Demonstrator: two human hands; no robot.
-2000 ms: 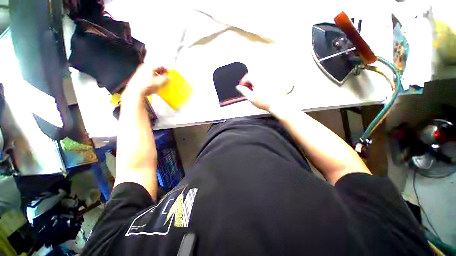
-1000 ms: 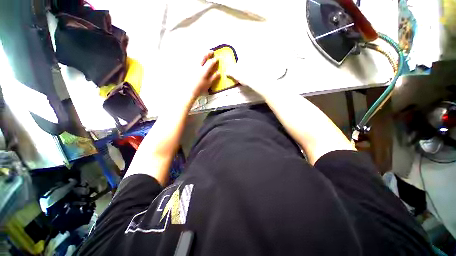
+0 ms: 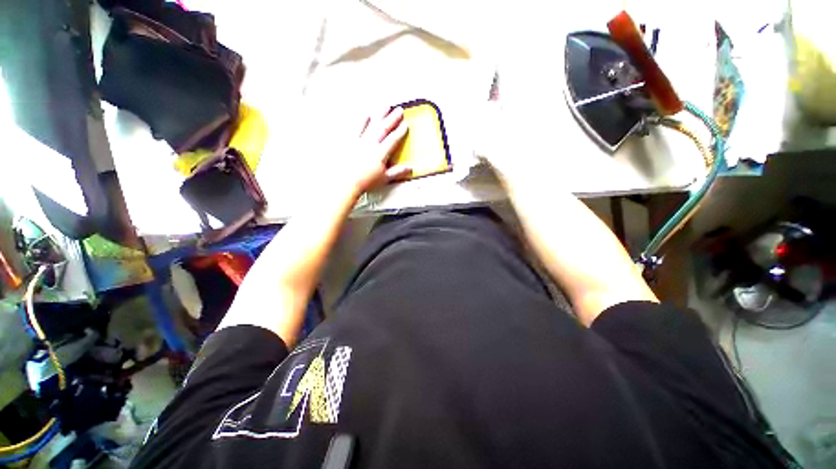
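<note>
The yellow template [image 3: 425, 142] lies flat on the white table near its front edge, on top of a dark pocket piece [image 3: 446, 137] that shows as a thin dark rim around it. My left hand [image 3: 382, 151] rests on the template's left side, fingers spread, pressing it flat. My right hand [image 3: 490, 169] is to the right of the template, apart from it, washed out by glare, so its fingers cannot be made out.
The steam iron [image 3: 610, 87] stands on the table at right, its hose [image 3: 701, 188] hanging over the edge. A pile of dark pieces [image 3: 170, 78] lies at left, with a second yellow piece [image 3: 247, 137] and a maroon-dark bundle [image 3: 225, 192] beside it. A fan [image 3: 779, 266] is at lower right.
The template went from my left hand's grasp onto the dark piece. Since a second ago, my right hand has moved off it to the right, while my left hand has stayed on it.
</note>
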